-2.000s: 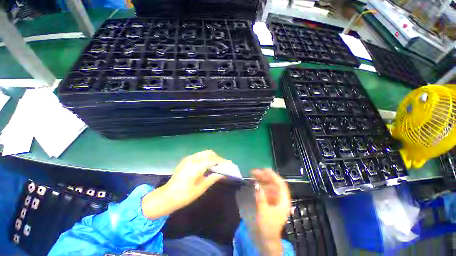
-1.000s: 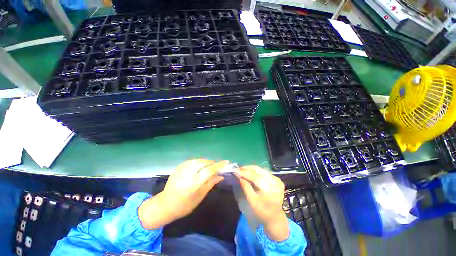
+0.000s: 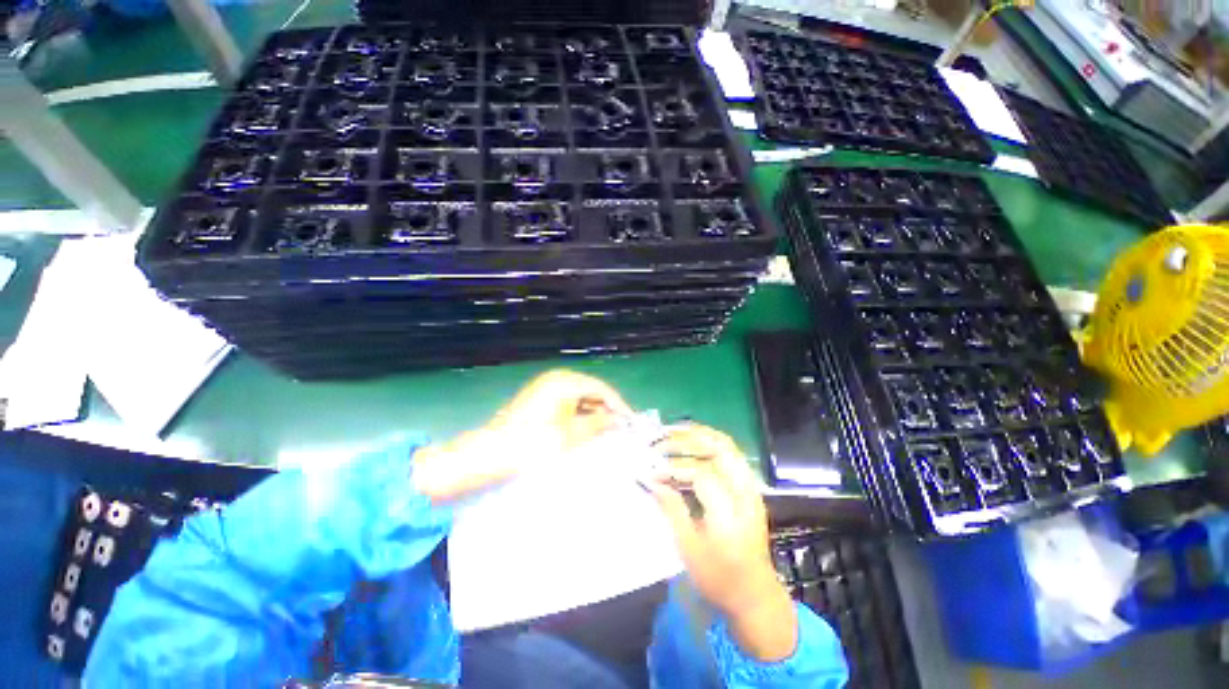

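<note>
My left hand [image 3: 546, 428] and my right hand [image 3: 712, 501] meet in front of me at the bench's front edge. Their fingertips pinch a small part [image 3: 650, 433], pale and partly dark, mostly hidden by the fingers; I cannot tell its exact shape. A large white sheet [image 3: 559, 552] spreads below my hands, over my lap. Its upper edge passes under my left hand; I cannot tell whether that hand also holds it.
A thick black tray stack [image 3: 458, 303] stands behind my hands. A second tray stack [image 3: 943, 364] is at right, beside a flat black case [image 3: 798, 411] and a yellow fan [image 3: 1170, 330]. White sheets [image 3: 148, 357] lie left. A lap-level tray [image 3: 115, 572] holds pale squarish parts. A blue bin [image 3: 991, 599] is below the fan.
The white sheet now shows below my hands, where it was not seen before. My left forearm has moved up and lies more level. My fingertips remain together on the small part.
</note>
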